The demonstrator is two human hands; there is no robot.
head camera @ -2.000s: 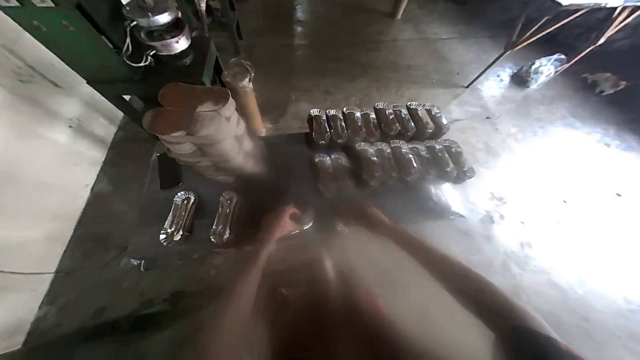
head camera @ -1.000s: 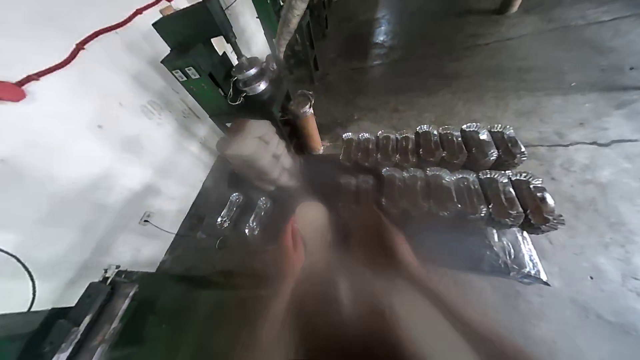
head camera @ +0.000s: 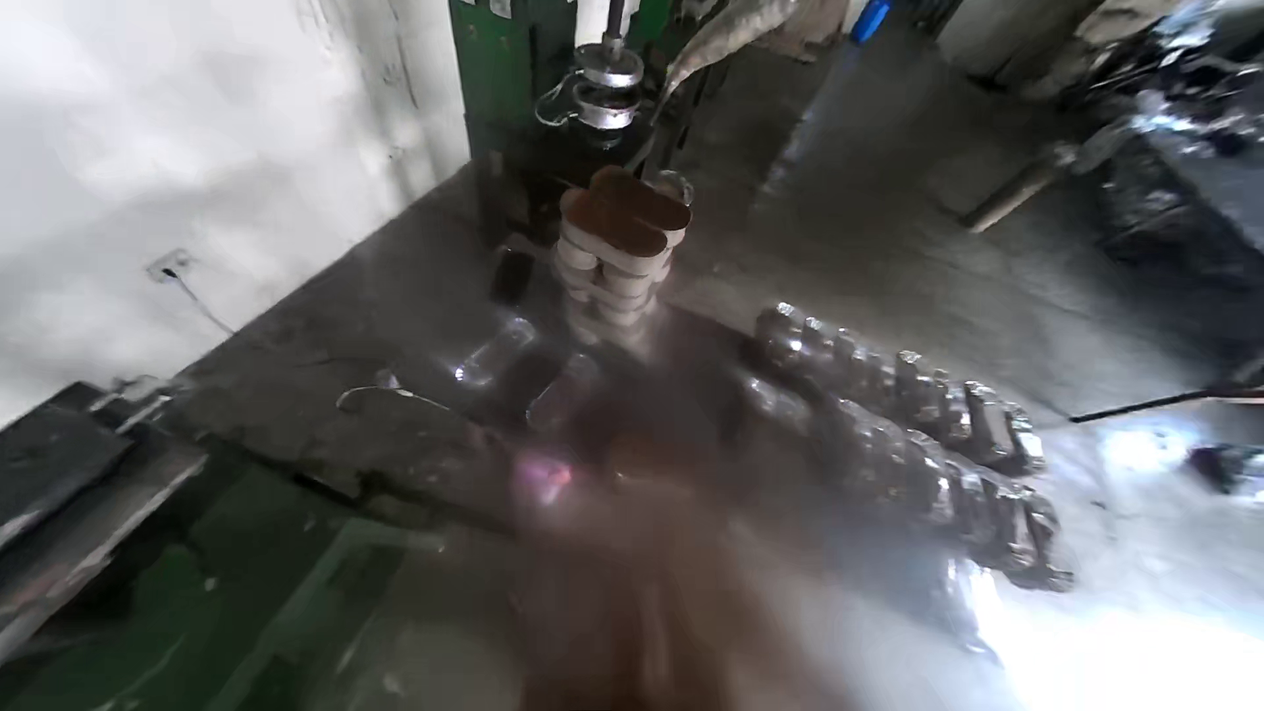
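Observation:
Heavy blur covers both hands and forearms at the lower centre. My left hand (head camera: 548, 479) appears as a pinkish smear; my right hand (head camera: 652, 469) merges into the brown blur beside it, and their grasps are hidden. Just above them lie two separate shiny, elongated fluted trays, one at the left (head camera: 496, 351) and one faint and blurred (head camera: 563, 392). Behind these stands a stack of oval pieces with brown tops and pale sides (head camera: 617, 237). To the right run two rows of nested shiny trays, a back row (head camera: 918, 390) and a front row (head camera: 928, 474).
A green machine (head camera: 504, 89) with a round metal head (head camera: 607, 94) stands behind the stack. A white wall with a socket (head camera: 170, 265) is at the left, above a green metal structure (head camera: 227, 583). A thin cord (head camera: 420, 397) lies nearby. A rod (head camera: 1136, 405) is at the right.
The view has swung and tilted strongly. Both forearms, spread apart two seconds ago, now appear as one blurred mass at the lower centre.

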